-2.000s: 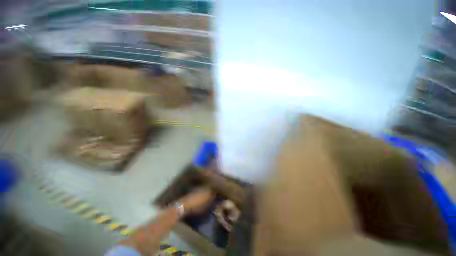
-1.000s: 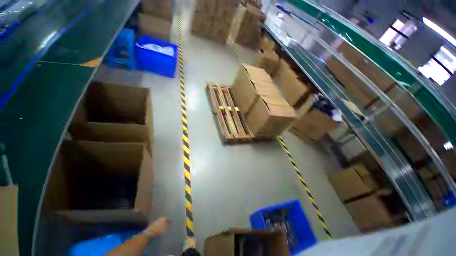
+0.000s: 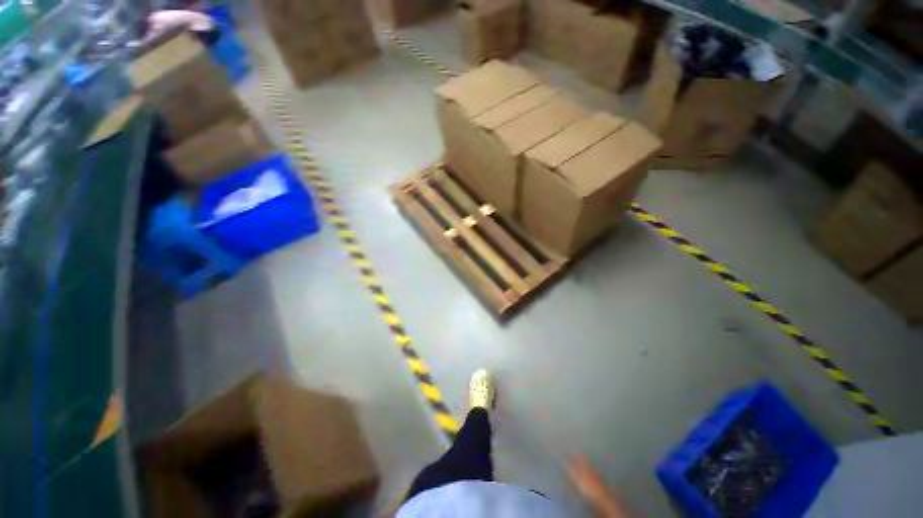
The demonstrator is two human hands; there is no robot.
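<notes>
My right hand (image 3: 592,486) is blurred and cut off at the bottom edge, right of my body. Its fingers cannot be made out, and no held thing can be told. My left hand is out of the picture. An open brown carton (image 3: 319,445) stands at the lower left with a dark inside. A blue plastic bin (image 3: 810,445) on the floor at the lower right holds dark, shiny small items that I cannot identify. Ahead, a slatted wooden pallet (image 3: 476,238) carries sealed cartons (image 3: 547,142) on its right part.
My leg and light shoe (image 3: 481,390) are beside yellow-black floor tape (image 3: 380,293). A green bench (image 3: 76,304) runs along the left. A blue bin (image 3: 273,228) with pale contents and a blue stool (image 3: 187,253) stand there. An open carton (image 3: 708,116) holds dark items at the upper right.
The view has moved forward and turned. The pallet is nearer, and the lower-right blue bin shows larger. The left hand seen earlier is gone, and a blurred right hand shows at the bottom.
</notes>
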